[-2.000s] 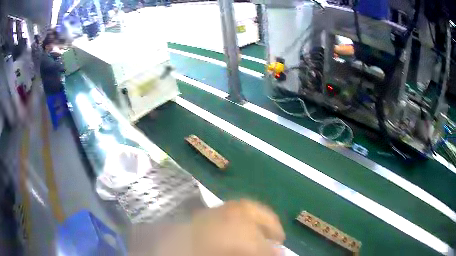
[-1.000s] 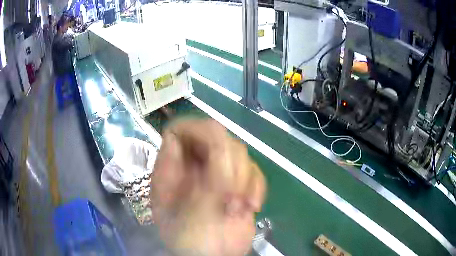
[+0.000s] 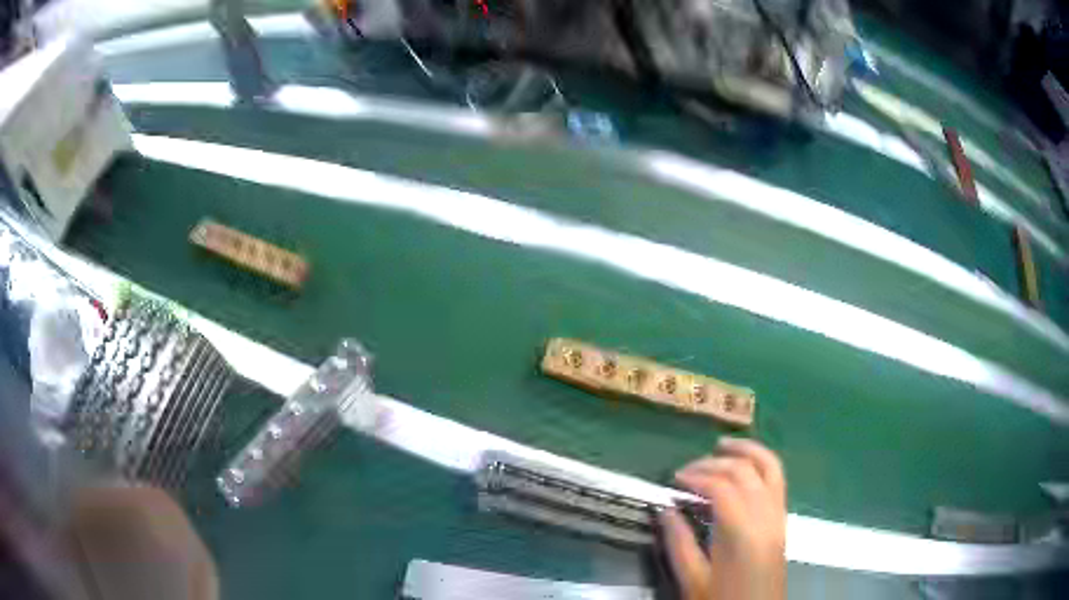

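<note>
My right hand (image 3: 739, 516) has its thumb and fingers around the right end of grey fixture bars (image 3: 569, 504) lying on the near metal strip. My left hand (image 3: 135, 551) is a blurred shape cut off at the lower left; its fingers and any contents cannot be made out. Grey bars with round studs (image 3: 293, 422) lie slanted between the hands. A gold-brown bar (image 3: 645, 384) with a row of round seats lies just beyond my right hand. A plain bright flat bar (image 3: 516, 584) is partly cut off at the bottom edge.
A large fixture stack (image 3: 147, 393) stands at left beside a white bag (image 3: 53, 340). Another gold-brown bar (image 3: 250, 254) lies farther back. A white box (image 3: 65, 129) is at upper left. Red (image 3: 960, 166) and gold (image 3: 1027, 267) bars lie far right, a grey bar (image 3: 975, 524) nearer.
The view has swung right and down. The large blurred hand from the middle no longer covers it. My right hand now shows at the grey bars; more of the worktop is visible.
</note>
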